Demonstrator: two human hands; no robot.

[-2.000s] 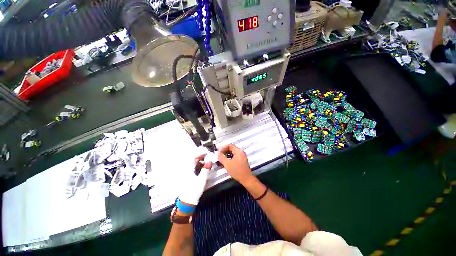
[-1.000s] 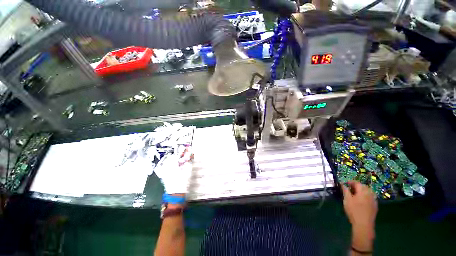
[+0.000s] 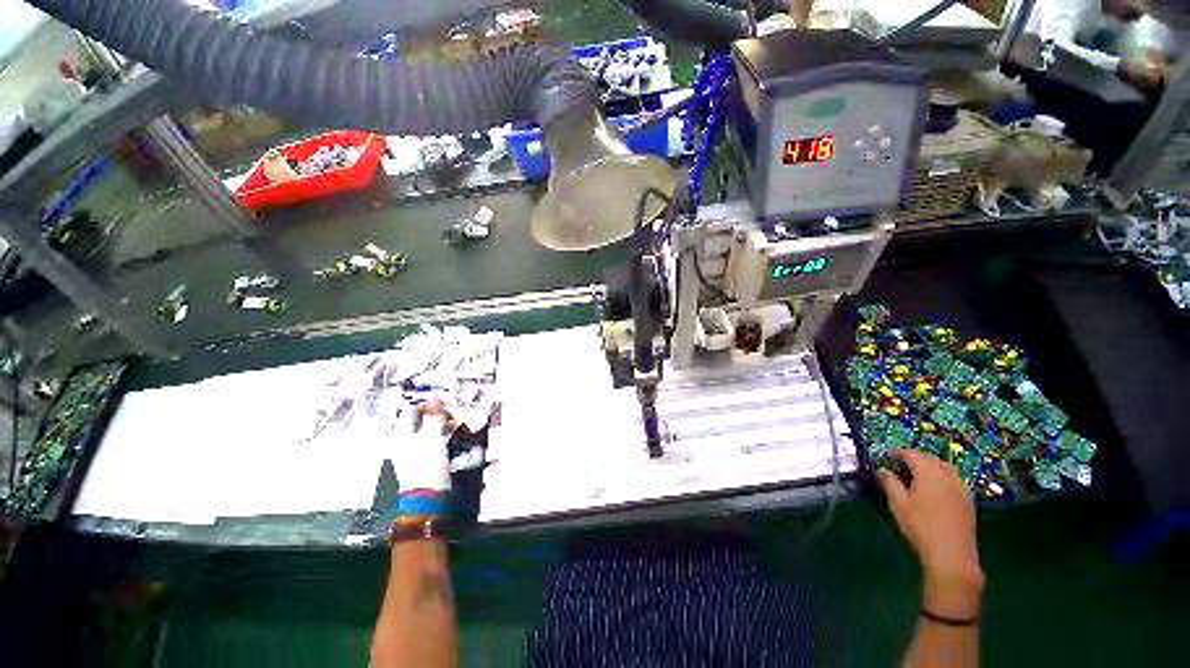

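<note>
My left hand [image 3: 420, 450], in a white glove, is at the front edge of the heap of white parts [image 3: 444, 359]; whether it holds a part cannot be told. My bare right hand [image 3: 929, 502] is at the front left edge of the black tray, its fingertips at the heap of green circuit boards [image 3: 966, 405]; whether a board is between the fingers cannot be told. The dark soldering iron head [image 3: 653, 418] points down over the ribbed white board [image 3: 757, 431], between my hands.
The controller [image 3: 822, 144] and the green-digit display [image 3: 816, 268] stand behind the ribbed board. The fume hood [image 3: 594, 196] hangs left of them. Joined pieces [image 3: 372, 261] lie on the conveyor belt [image 3: 431, 290]. A red bin [image 3: 311, 167] is beyond. A person [image 3: 1096, 46] is at the far right.
Since two seconds ago my hands have parted from the centre, left to the white parts and right to the boards. Over the last second my left hand has shifted slightly left and down.
</note>
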